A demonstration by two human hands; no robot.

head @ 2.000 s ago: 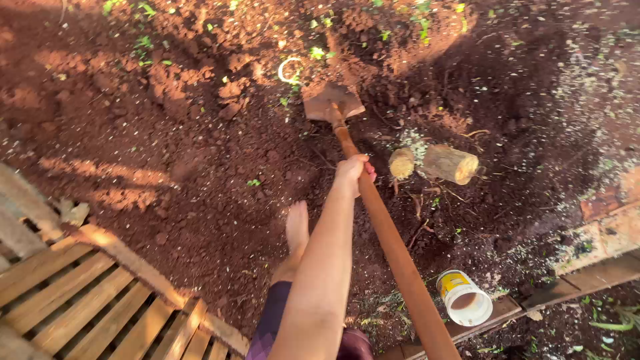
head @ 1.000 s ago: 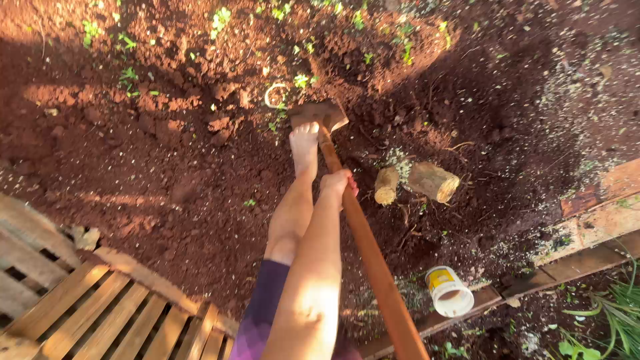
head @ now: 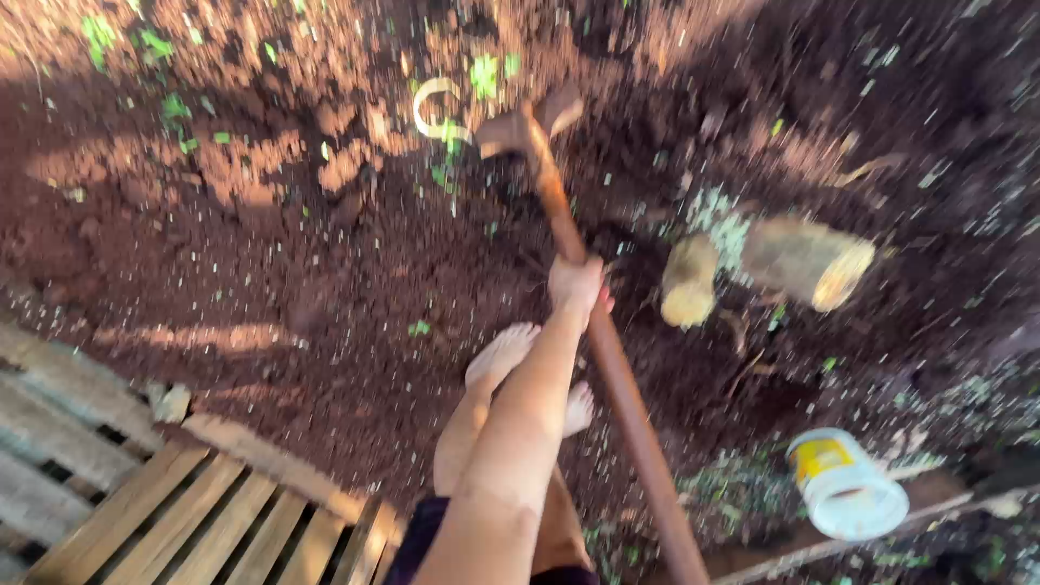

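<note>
My left hand (head: pixel 577 286) is closed around the wooden handle of a shovel (head: pixel 621 382), partway along the shaft. The rusty shovel blade (head: pixel 505 134) rests at or in the reddish soil, partly covered or blurred. The far end of the handle runs out of the bottom edge of the view, and my right hand is not visible. Left of the blade lies a pale curved ring piece (head: pixel 426 110). Both my bare feet (head: pixel 502 353) stand on the soil below the blade, beside my forearm.
Two cut log pieces (head: pixel 691 280) (head: pixel 804 256) lie right of the handle. A white plastic bucket with a yellow label (head: pixel 853 487) lies tipped at lower right by a wooden edging board (head: pixel 796 561). Slatted wooden pallets (head: pixel 162 504) fill the lower left. Small green seedlings (head: pixel 483 75) dot the upper soil.
A foot came up to the shovel blade one second ago and is now back on the soil, nearer my body. My left hand has kept hold of the handle throughout.
</note>
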